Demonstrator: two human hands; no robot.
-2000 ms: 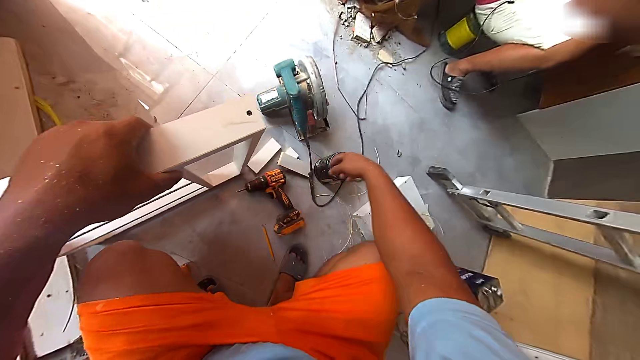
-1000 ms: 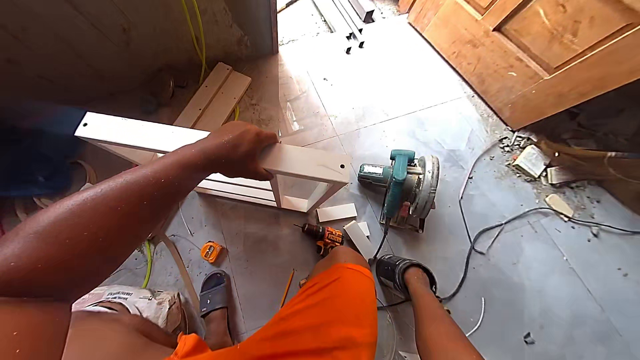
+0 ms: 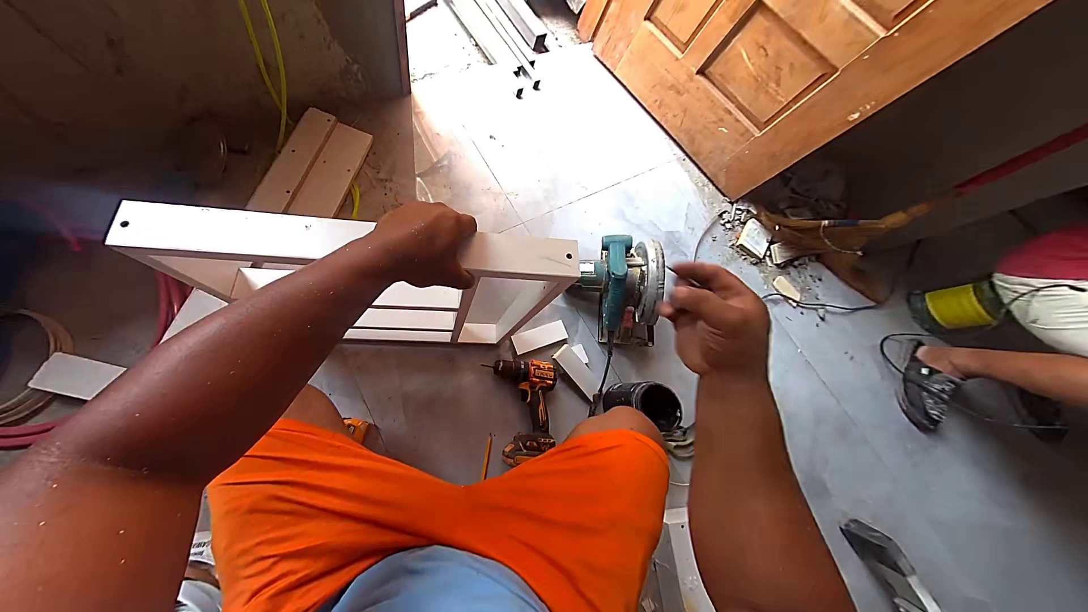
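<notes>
My left hand (image 3: 425, 245) grips the top rail of a white wooden frame (image 3: 340, 240), which stands on edge on the tiled floor. My right hand (image 3: 718, 316) is raised just right of a teal circular saw (image 3: 618, 289), thumb and fingers pinched around a small thin dark item (image 3: 680, 274), too small to name. Below the frame lie an orange and black cordless drill (image 3: 534, 384) and white offcuts (image 3: 539, 337). A black open can (image 3: 644, 403) is on its side by my knee, and a pencil (image 3: 486, 456) lies near the drill.
A panelled wooden door (image 3: 765, 76) stands at upper right, with rubble (image 3: 755, 239) beside it. Drilled boards (image 3: 314, 166) lean at upper left. Another person's foot (image 3: 926, 387) and a yellow spool (image 3: 956, 306) are at right. The metal ladder end (image 3: 888, 565) lies at lower right.
My right hand has come up from the dark can, where it was two seconds ago, to beside the saw. My left hand still holds the frame. The view has shifted largely.
</notes>
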